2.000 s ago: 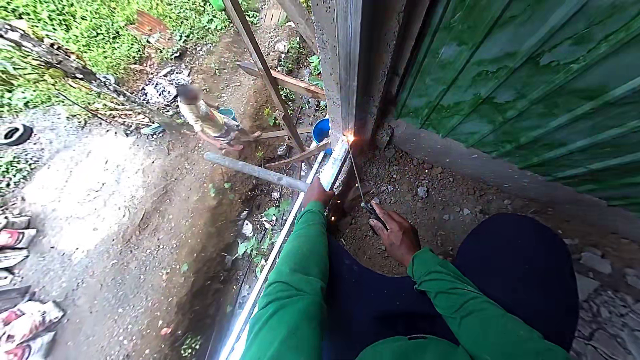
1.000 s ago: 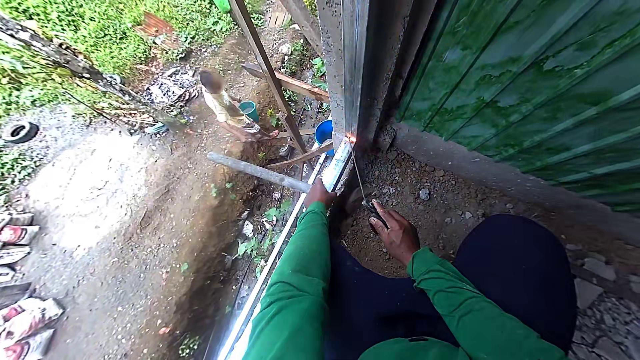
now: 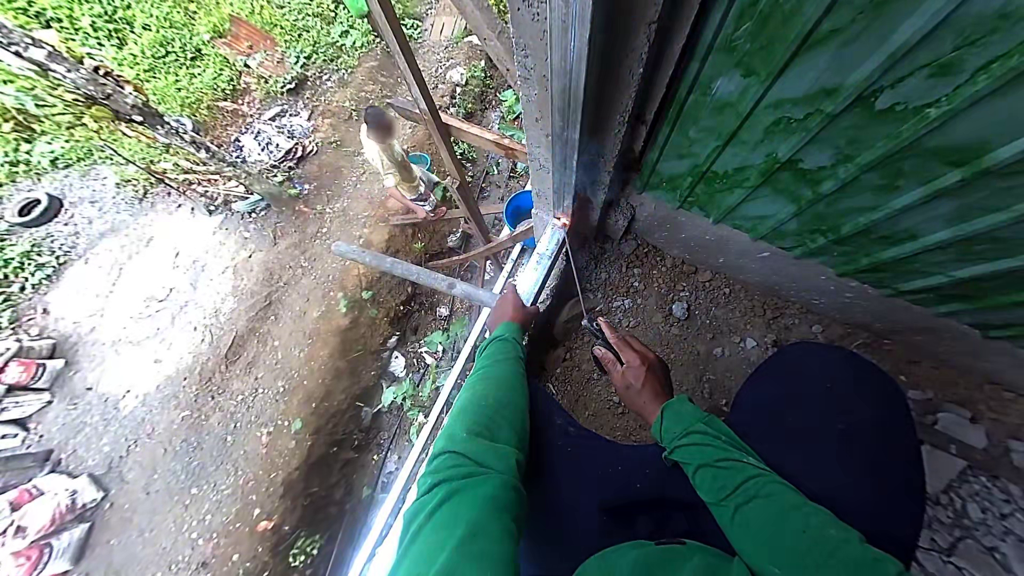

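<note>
My right hand [image 3: 640, 372] grips a black welding electrode holder [image 3: 600, 340]. A thin welding electrode [image 3: 575, 272] runs up from it, its tip at a small orange glow where a shiny metal bar [image 3: 540, 258] meets the foot of an upright metal post [image 3: 566, 104]. My left hand [image 3: 512, 310] is closed at the near part of the bar, beside the end of a grey pipe [image 3: 416, 274] that juts out to the left. Whether its fingers wrap the pipe, the bar or both is hard to tell. A long white-edged metal rail [image 3: 436, 408] runs below my left forearm.
Green corrugated sheeting [image 3: 840, 144] stands at the right above a concrete ledge [image 3: 760, 280]. Wooden braces [image 3: 428, 104] and a blue bucket [image 3: 518, 210] are beyond the post. Another person [image 3: 396, 164] is on the lower ground, near a teal bucket [image 3: 420, 161]. Sacks [image 3: 48, 512] lie at far left.
The bright sparks at the electrode tip have shrunk to a small glow. The other person has shifted and stands more upright. Both my hands stay in nearly the same place.
</note>
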